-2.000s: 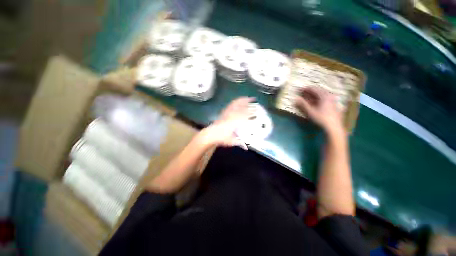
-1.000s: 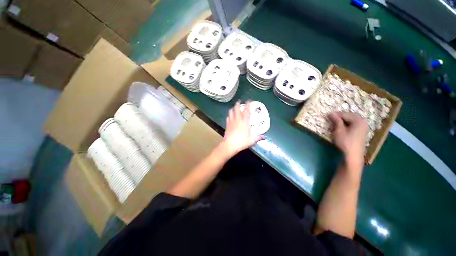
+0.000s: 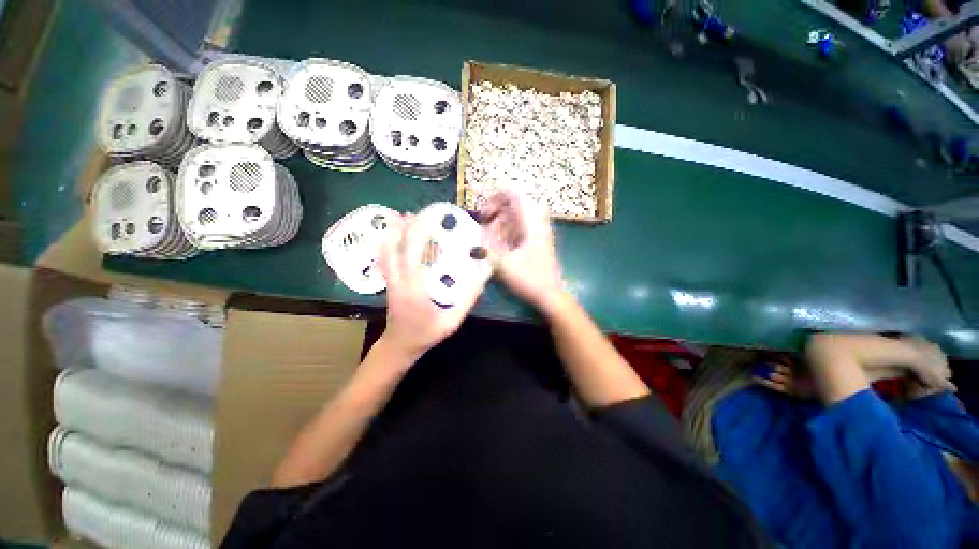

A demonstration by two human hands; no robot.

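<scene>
My left hand [image 3: 411,295] holds an off-white front cover [image 3: 456,252] with round dark holes, raised a little above the green bench near its front edge. My right hand [image 3: 523,255] is at the cover's right rim, its fingers bent and blurred; whether it holds a small piece cannot be told. Another front cover [image 3: 359,238] lies on the bench just left of the held one. The brown cardboard parts tray [image 3: 608,150], full of small off-white pieces, sits behind my right hand.
Several stacks of covers [image 3: 228,198] stand at the left on the bench. An open carton [image 3: 285,391] with rows of covers is at the lower left. A person in blue [image 3: 848,461] is at the lower right. Wired blue components [image 3: 709,24] lie at the far side.
The view has turned and shifted. My right hand has left the tray and come to the cover. My left hand now holds a cover raised, with another cover lying beside it.
</scene>
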